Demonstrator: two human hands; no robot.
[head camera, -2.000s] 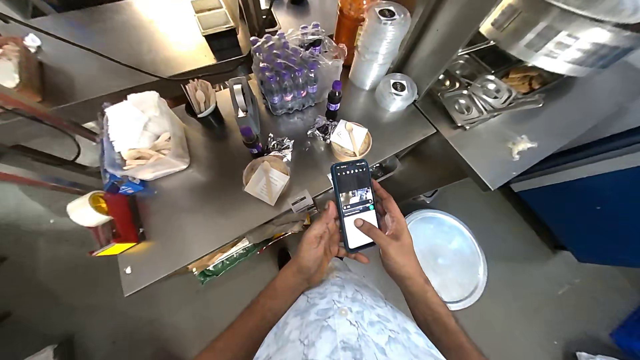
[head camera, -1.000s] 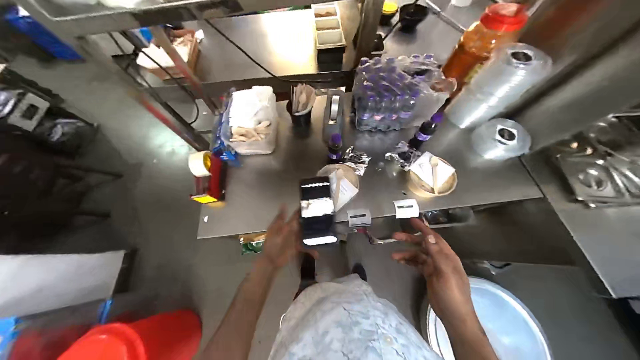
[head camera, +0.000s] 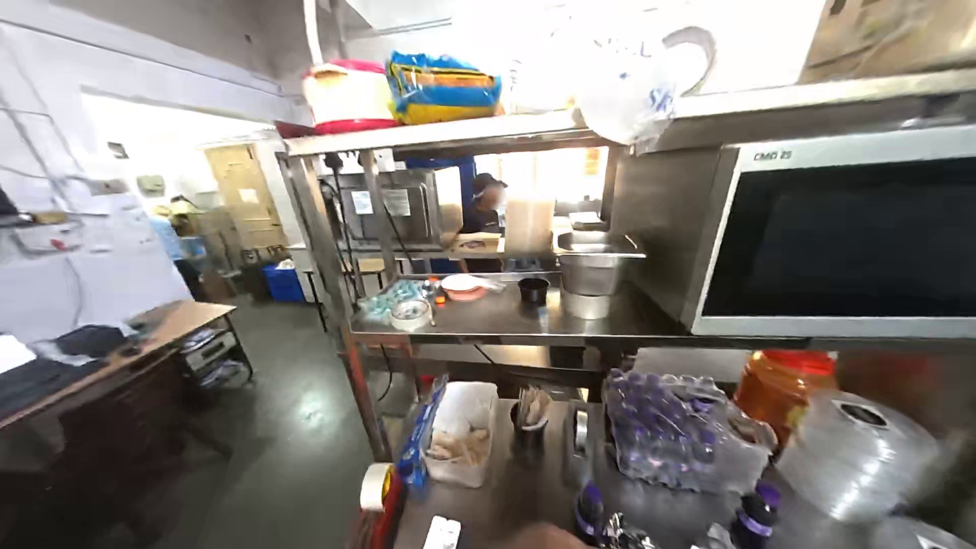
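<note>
At the bottom edge, the blurred top of one hand (head camera: 545, 537) shows; which of my hands it is, and whether it holds anything, I cannot tell. Just right of it, on the steel counter, stands a dark bottle with a purple cap (head camera: 589, 512) beside crumpled foil (head camera: 627, 531). A second such bottle (head camera: 755, 517) is further right. To the hand's left lies a white object (head camera: 442, 533), cut off by the frame. Behind are a black cup of wooden cutlery (head camera: 531, 418) and a plastic-wrapped pack of purple-capped bottles (head camera: 679, 435). The phone cannot be made out.
A tape dispenser (head camera: 379, 496) and a clear tub (head camera: 463, 435) stand at the left. Plastic lids (head camera: 858, 457) and a red-lidded jar (head camera: 785, 385) are at the right. Above are a steel shelf (head camera: 488, 328) and a microwave oven (head camera: 839, 244). A person (head camera: 485, 206) is behind the shelf.
The view has swung up towards the shelves. One second ago both hands showed above the counter's front edge, the left with the phone; now only part of one hand shows.
</note>
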